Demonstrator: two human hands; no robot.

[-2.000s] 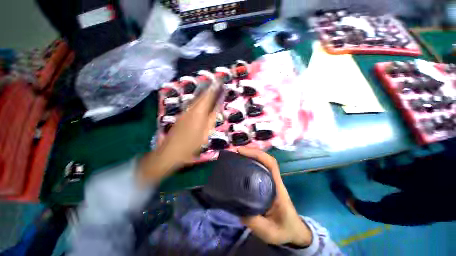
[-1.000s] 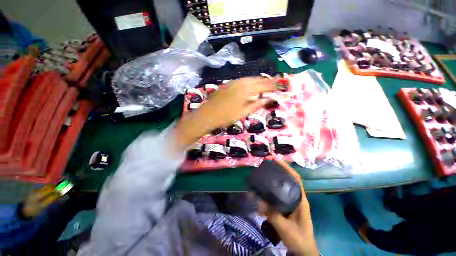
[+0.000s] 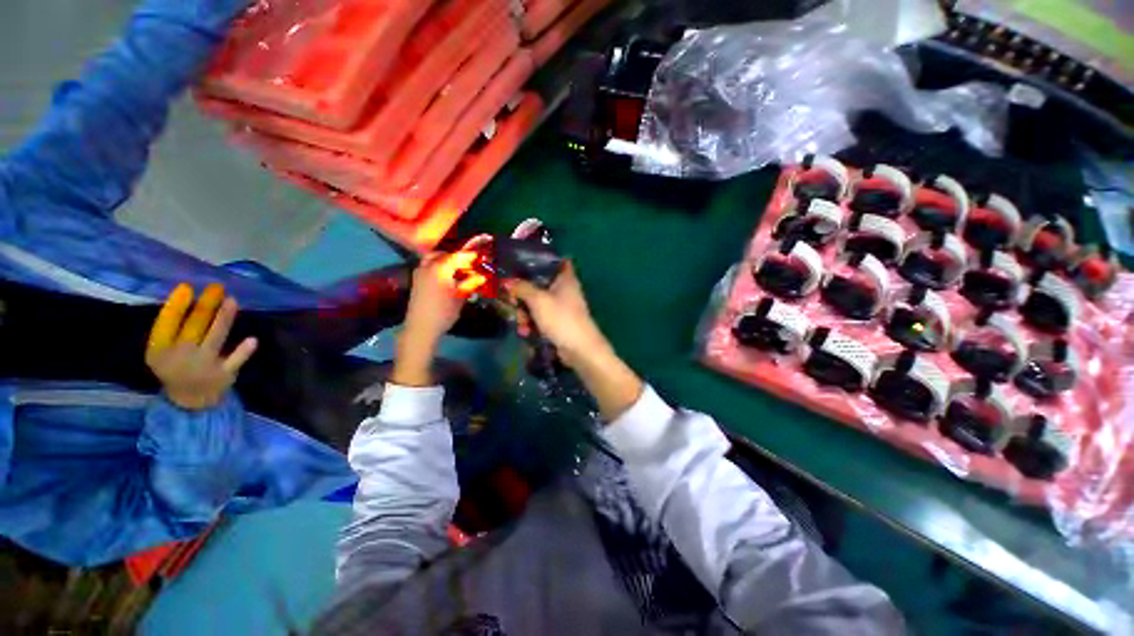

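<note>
My left hand (image 3: 428,302) holds up a small smartwatch (image 3: 470,267), blurred by a bright red glow, near the bench's left edge. My right hand (image 3: 562,311) grips the black handheld scanner (image 3: 527,260), its head close beside the watch. Another pale strap loop (image 3: 530,229) shows just behind the scanner; whether it lies on the bench cannot be told. At right, the red-orange pocket tray (image 3: 736,353) holds rows of smartwatches (image 3: 912,383) with white perforated straps standing up. Clear film (image 3: 1097,478) covers its right end.
Stacked red-orange trays (image 3: 373,118) stand at the upper left. A crumpled clear plastic bag (image 3: 759,93) lies behind the tray, beside a black device (image 3: 622,106). The keyboard (image 3: 1038,56) is at upper right. A person in blue sleeves (image 3: 87,149), with yellow-tipped fingers, is close at left.
The view has swung left. My left hand has left the tray and now holds a watch at the left. The scanner has moved left to it, and a red glow shows there.
</note>
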